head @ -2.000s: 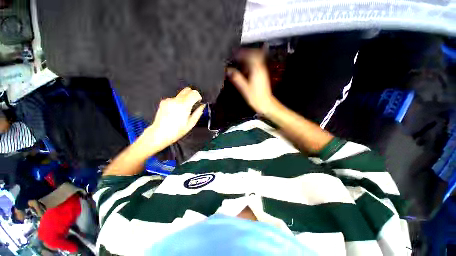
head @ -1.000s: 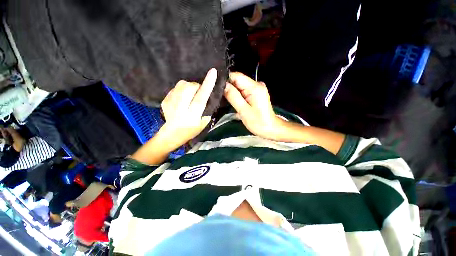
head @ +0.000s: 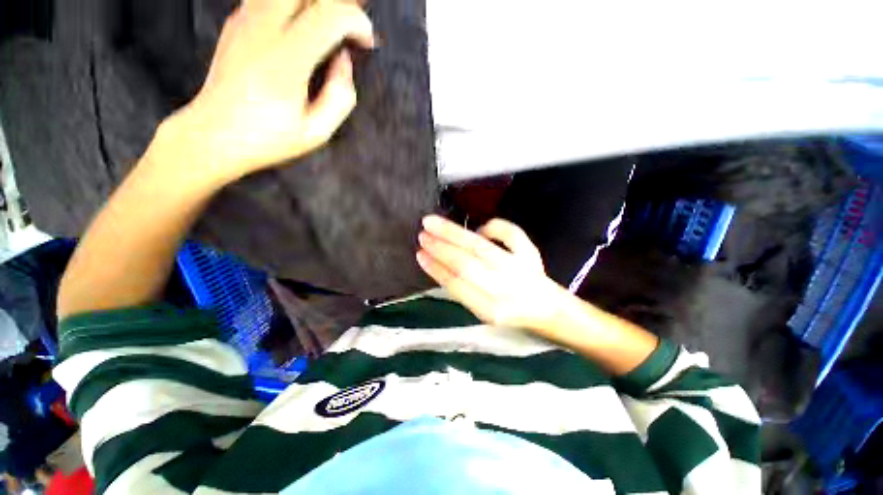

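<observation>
A dark grey-brown fabric panel (head: 339, 222) covers the left of the white table and hangs over its front edge toward my lap. Its straight raw edge runs down beside the bare white table top. My left hand (head: 290, 82) lies over the panel at the upper left, fingers bent, its fingertips near the top of the view; whether it grips cloth is not clear. My right hand (head: 489, 266) is at the panel's lower right edge, below the table edge, fingertips touching the cloth; the thumb side is partly hidden, so a grip cannot be told.
The white table (head: 658, 77) fills the upper right. A blue slatted basket (head: 228, 300) stands below the panel at left. More blue baskets (head: 837, 256) and dark cloth are at the right. My dark trousers with a white stripe are under the table edge. Something red is at the lower left edge.
My left hand has moved up and left over the panel, away from my right hand. My right hand appears lower in view, at the panel's edge. More of the white table shows.
</observation>
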